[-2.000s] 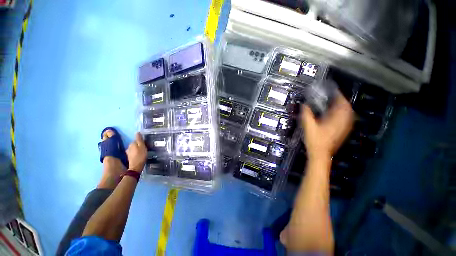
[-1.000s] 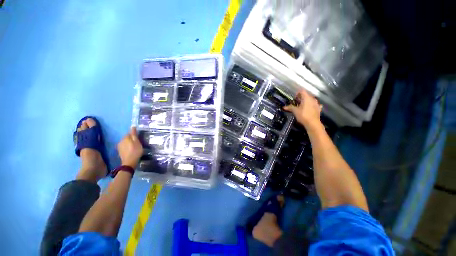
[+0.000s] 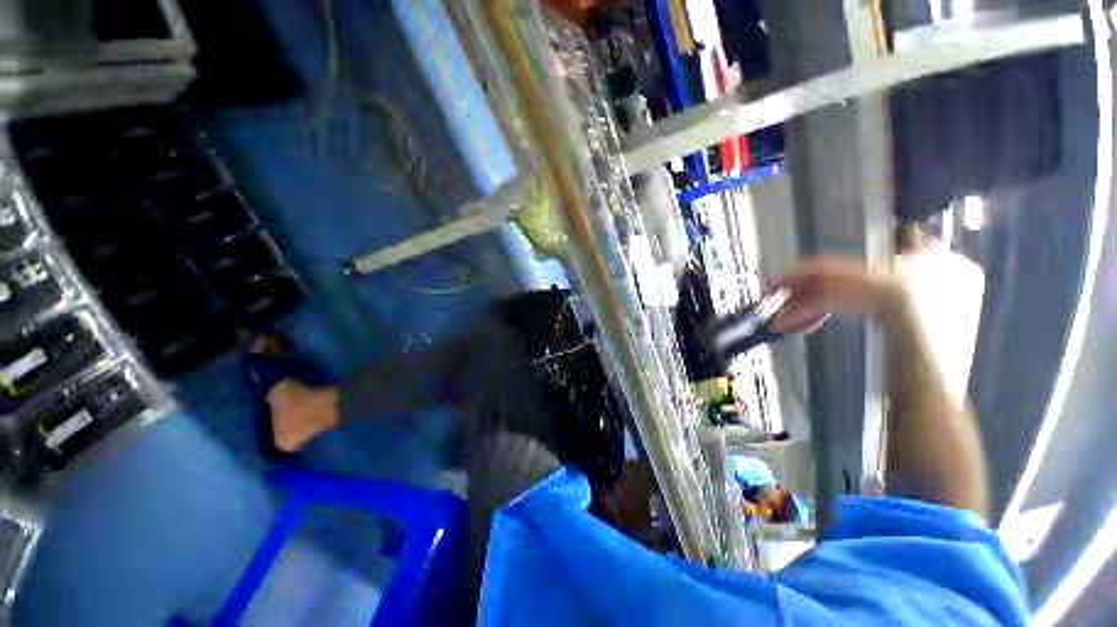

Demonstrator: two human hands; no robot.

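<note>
My right hand is raised over the bench edge at the right of the picture. It holds a flat dark phone part with a pale strip, blurred, between thumb and fingers. My left hand is out of the picture. A clear blister tray with dark phone parts and white labels lies at the far left, cut off by the edge. A dark-looking tray stack lies beside it.
A bench rail runs steeply down the middle, with a metal bar jutting left. A blue stool stands low. White foam boxes are upper left. Another person's blue sleeve shows beyond the bench.
The view has swung right, so the trays now sit at the far left. My right hand has gone from the tray up to the bench with a part. My left hand has left the picture.
</note>
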